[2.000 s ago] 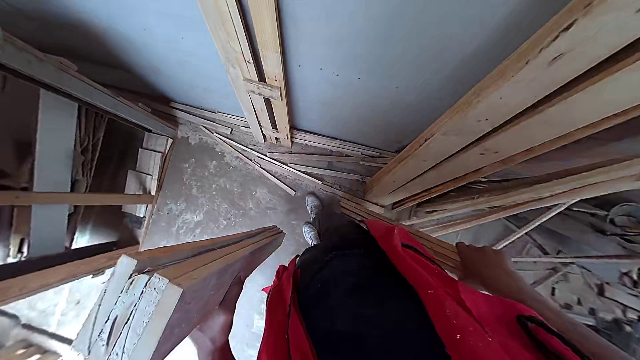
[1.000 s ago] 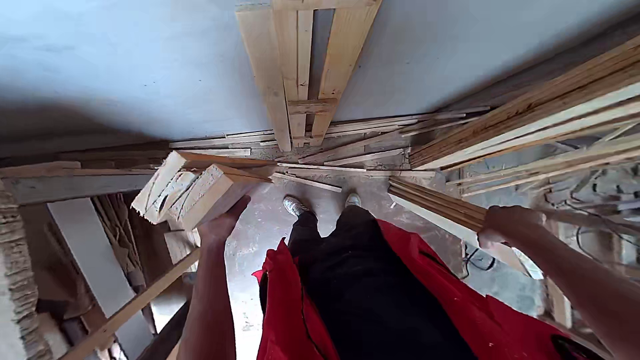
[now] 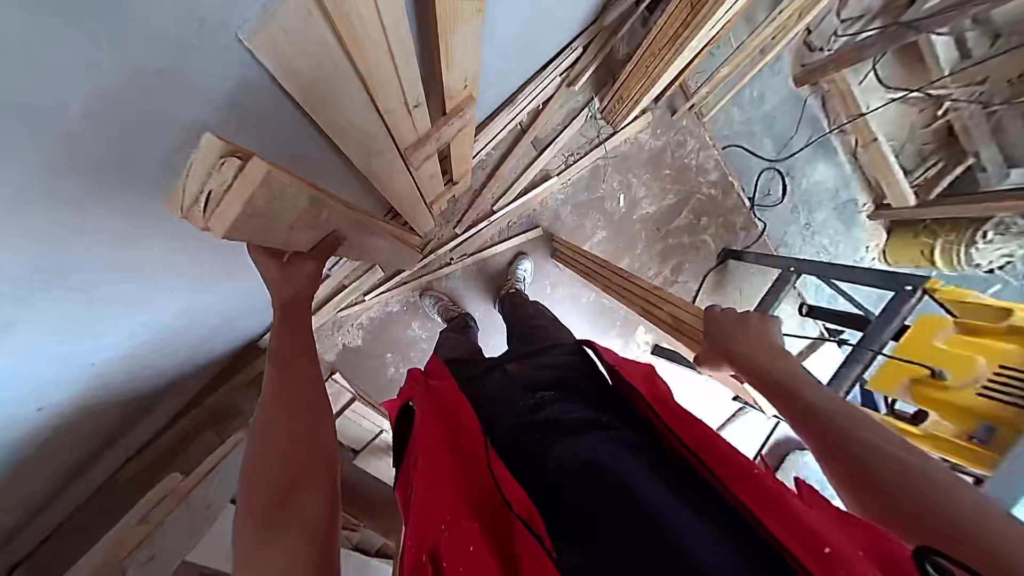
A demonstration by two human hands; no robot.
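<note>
My left hand (image 3: 294,260) is against a stack of thick wooden boards (image 3: 296,210), which stands near the wall with its rough, splintered end up toward me. The fingers lie along the side of the boards; how firmly they grip is hard to tell. My right hand (image 3: 740,340) is closed around several thin wooden boards (image 3: 624,288) held together, their far ends near the floor by my shoes. More wooden planks (image 3: 344,96) lean on the wall ahead, with a short wood piece (image 3: 439,131) across them.
Long strips of wood (image 3: 480,232) lie along the wall's foot. Other boards (image 3: 672,48) lean at the upper right. A yellow machine (image 3: 952,376) on a black metal stand (image 3: 864,272) is at the right, with a black cable (image 3: 768,192) on the floor. Lumber lies at the lower left.
The view has turned strongly. The thick boards by my left hand now stand beside the wall planks; two seconds ago they were farther from them. My right hand still holds the thin boards.
</note>
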